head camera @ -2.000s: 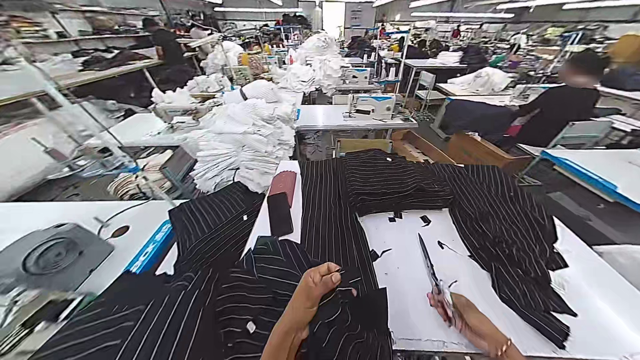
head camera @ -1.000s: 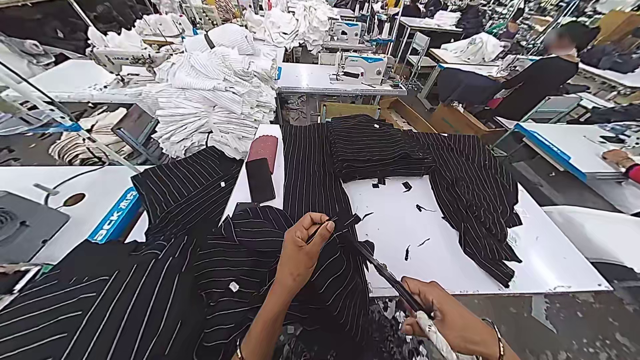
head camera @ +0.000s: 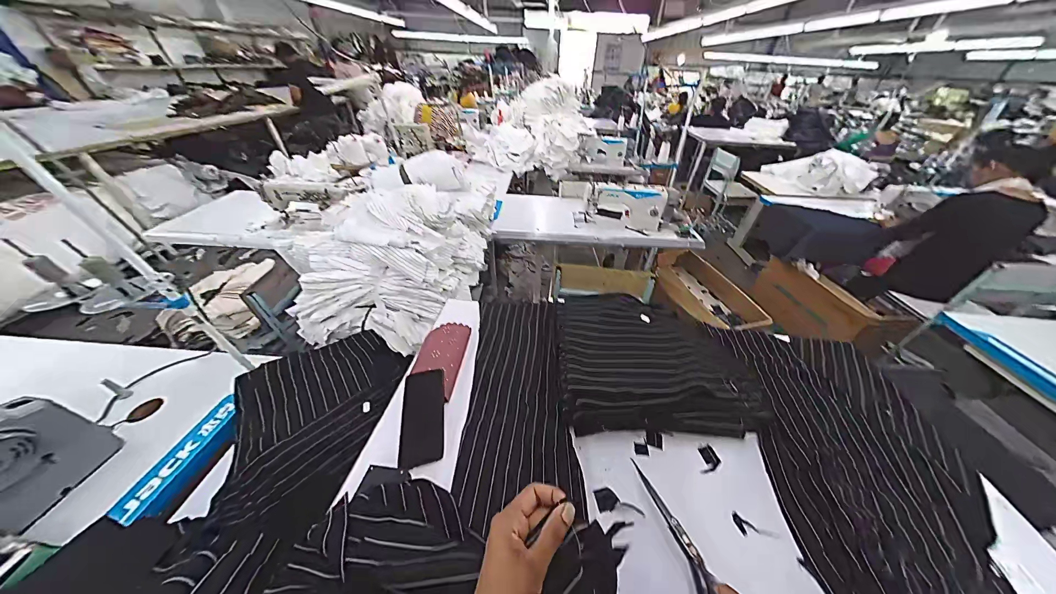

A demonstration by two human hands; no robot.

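Observation:
My left hand (head camera: 528, 536), at the bottom centre, pinches an edge of black pinstriped fabric (head camera: 396, 528) between thumb and fingertips. To its right, metal scissors (head camera: 676, 524) point up and away over the white table top, blades nearly together. Only a fingertip of my right hand (head camera: 724, 588) shows at their lower end, at the bottom edge of the view. Small black fabric scraps (head camera: 606, 499) lie between the hands and beyond the blades. A folded stack of pinstriped pieces (head camera: 652, 363) lies past the scraps, with more striped cloth (head camera: 858, 445) on the right.
A black phone (head camera: 421, 419) and a reddish case (head camera: 443, 355) lie left of centre. A sewing machine (head camera: 631, 206) stands on the table ahead, beside heaped white garments (head camera: 396, 256). Wooden bins (head camera: 714, 289) sit beyond the table. A person (head camera: 957, 231) sits at the right.
The scissors were beside my left hand at the fabric one second ago; they are now apart from it, to the right. My right hand has mostly left the view. The view has tilted up.

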